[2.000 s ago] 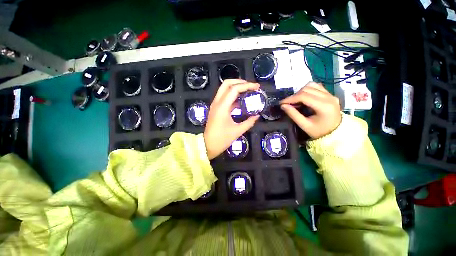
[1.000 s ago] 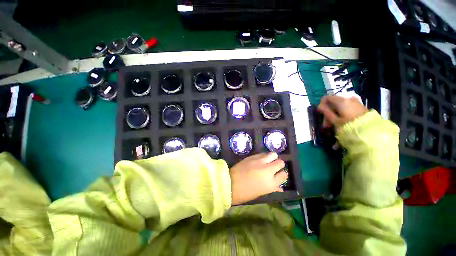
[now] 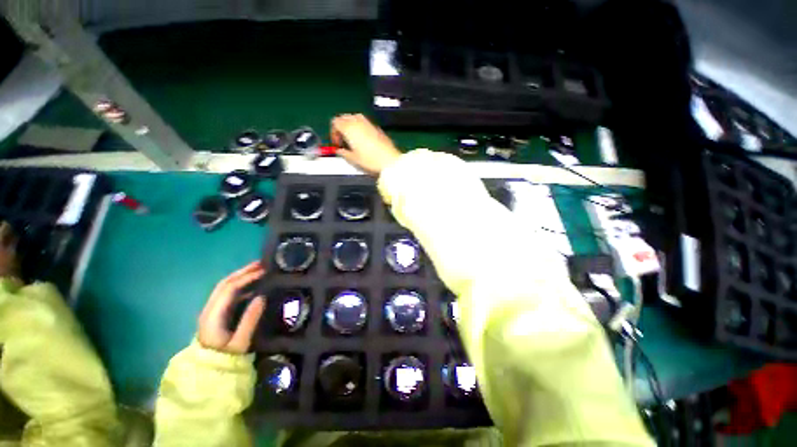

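Observation:
The black foam tray (image 3: 376,343) holds round watch units in square pockets; several faces are lit white or bluish, such as one unit (image 3: 347,312), and others are dark. My left hand (image 3: 229,312) is at the tray's left edge, fingers and thumb apart, with no unit seen in it. My right hand (image 3: 363,144) is beyond the pale rail, its curled fingertips closed at the end of a small red piece (image 3: 326,151), beside loose round units (image 3: 276,141). My right sleeve covers the tray's far right part.
More loose units (image 3: 236,182) lie left of the tray's far corner. A white power strip (image 3: 622,234) with cables and a white sheet (image 3: 535,207) are at right. Other black trays stand right (image 3: 724,253), far back (image 3: 489,96) and left. Another person's sleeve (image 3: 52,349) is at left.
My right hand has moved from right of the tray to the red piece beyond the rail. My left hand has left the near right pocket for the tray's left edge. The view has shifted.

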